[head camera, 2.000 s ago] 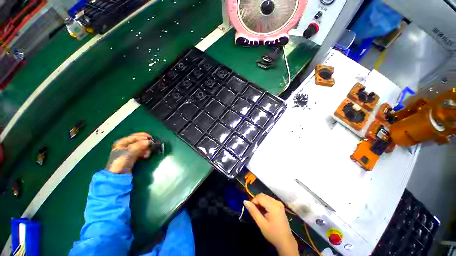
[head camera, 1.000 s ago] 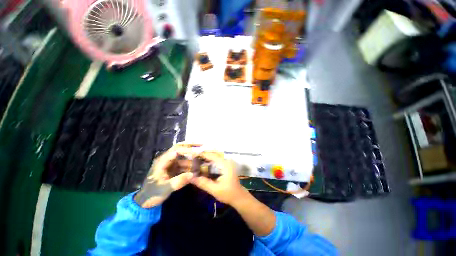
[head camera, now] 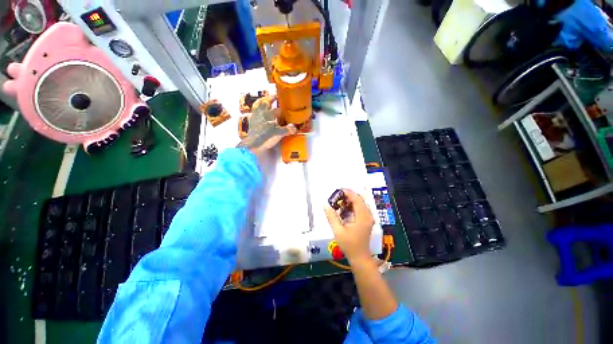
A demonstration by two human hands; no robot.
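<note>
My left hand (head camera: pixel 267 127) reaches over the white machine bed to the fixtures at the left of the orange machine head (head camera: pixel 293 87). Its fingers are spread near the lower end of the head; whether it holds anything is hidden. My right hand (head camera: pixel 353 225) is at the bed's right front, with a small black module (head camera: pixel 338 199) pinched in the fingertips. A single orange fixture (head camera: pixel 216 113) sits at the bed's upper left. Another orange fixture (head camera: pixel 255 101) is partly behind my left hand. An orange block (head camera: pixel 294 148) sits below the head.
A black blister tray (head camera: pixel 101 248) lies left of the machine and a second black tray (head camera: pixel 440 195) lies right. A pink fan (head camera: pixel 79 101) stands upper left. A red button (head camera: pixel 335 250) and orange cable (head camera: pixel 269 285) are at the front edge. A thin rod (head camera: pixel 309 198) lies on the bed.
My hands were together in front of the machine; now they are apart. The left has moved forward to the fixtures, the right to the bed's right front with a module. The view has shifted.
</note>
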